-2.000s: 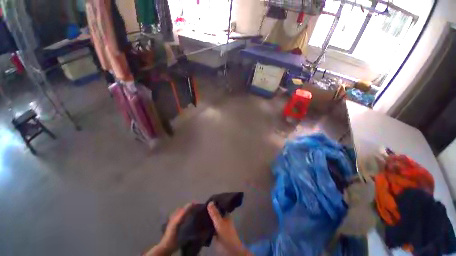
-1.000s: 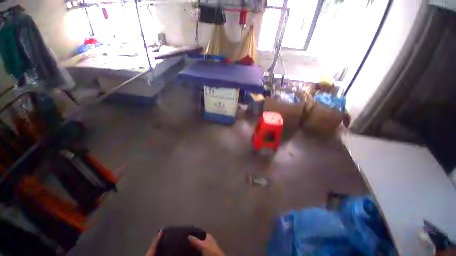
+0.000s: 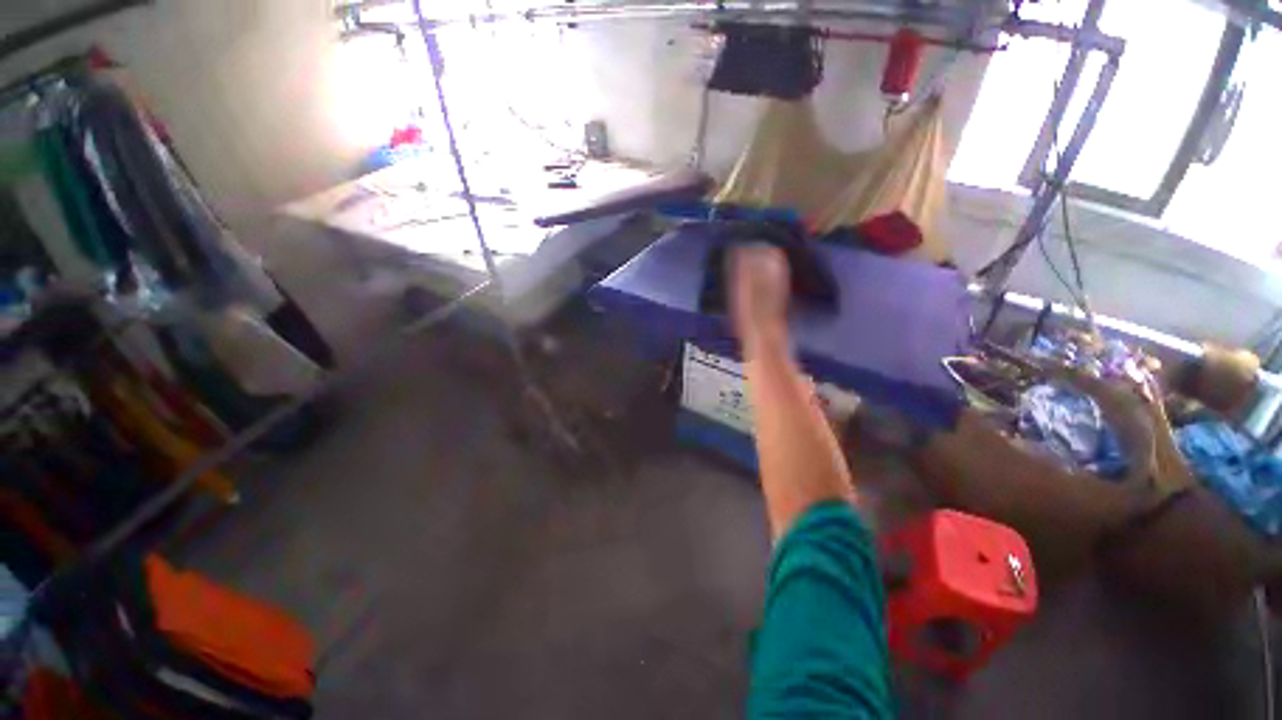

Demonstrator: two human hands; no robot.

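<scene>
My right hand (image 3: 761, 288) is stretched forward over the purple table at the back, with a bare forearm and a green sleeve. It is blurred and holds a dark folded cloth (image 3: 811, 270) at the table's top; its fingertips cannot be made out. The purple table (image 3: 900, 317) has a white and blue cabinet (image 3: 714, 383) beneath it. My left hand is out of the picture.
A red plastic stool (image 3: 970, 563) stands right of my arm. Cardboard boxes (image 3: 1033, 485) with plastic bags are at the right. Racks of hanging clothes (image 3: 141, 169) and orange and dark garments (image 3: 225, 626) are at the left. A pale table (image 3: 380, 211) stands behind.
The dark cloth has gone from low before me to the purple table, now with only my right hand at it. My left hand has left view. The purple table and red stool appear nearer.
</scene>
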